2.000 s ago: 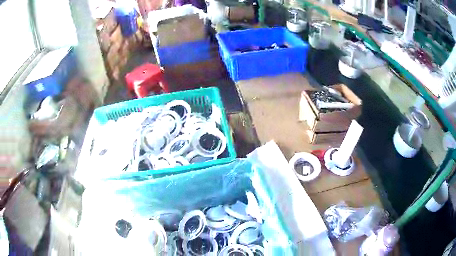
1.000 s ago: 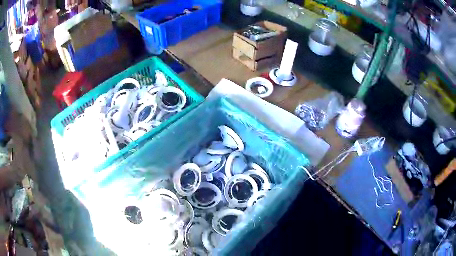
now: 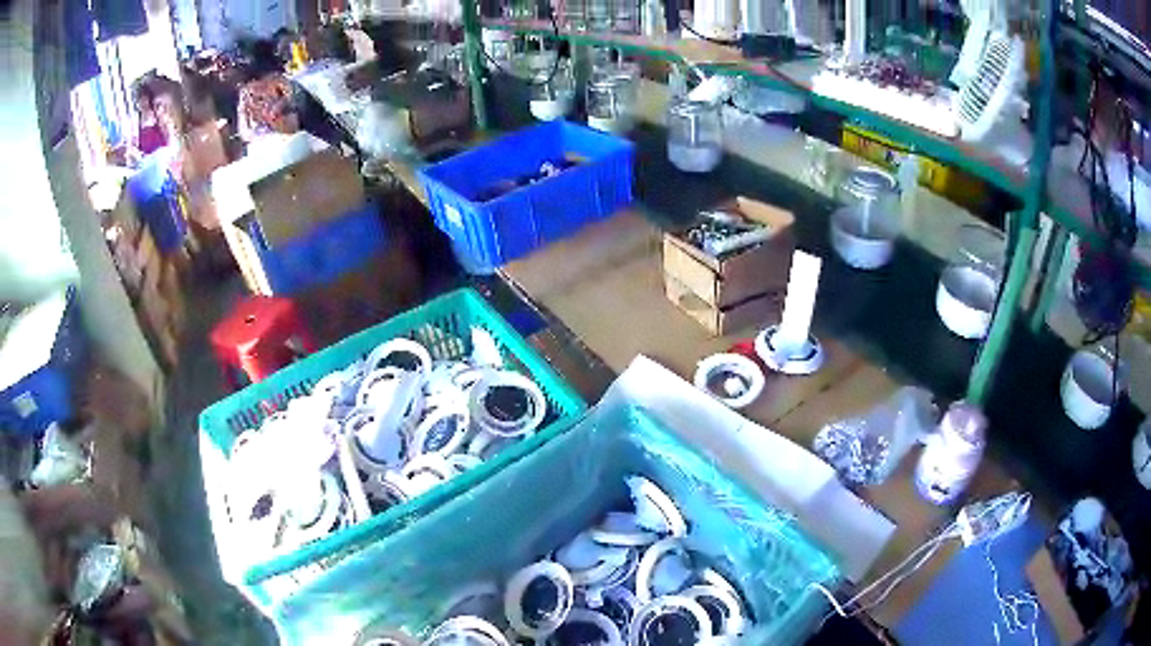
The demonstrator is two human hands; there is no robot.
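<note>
Neither of my hands is in view. Nearest in front is a green-turquoise crate (image 3: 745,505) lined with clear plastic, holding many white rings (image 3: 540,598); its lower part is cut off by the frame edge. Behind it on the left is a green basket (image 3: 502,331) heaped with white rings and white parts, overexposed at its left side. On the brown bench (image 3: 593,284) a white ring part (image 3: 730,380) lies beside a round base with an upright white bar (image 3: 799,298).
A blue bin (image 3: 537,208) and an open parts carton (image 3: 727,280) stand on the bench. A plastic bag (image 3: 858,448), a bottle (image 3: 950,454) and a white power strip (image 3: 995,517) lie right. A red stool (image 3: 259,336) is left. A green post (image 3: 1006,309) rises right. People show far back.
The view has swung left and up since one second ago, so the crates sit lower and further right. More of the background and shelves shows. No hand appears in any frame.
</note>
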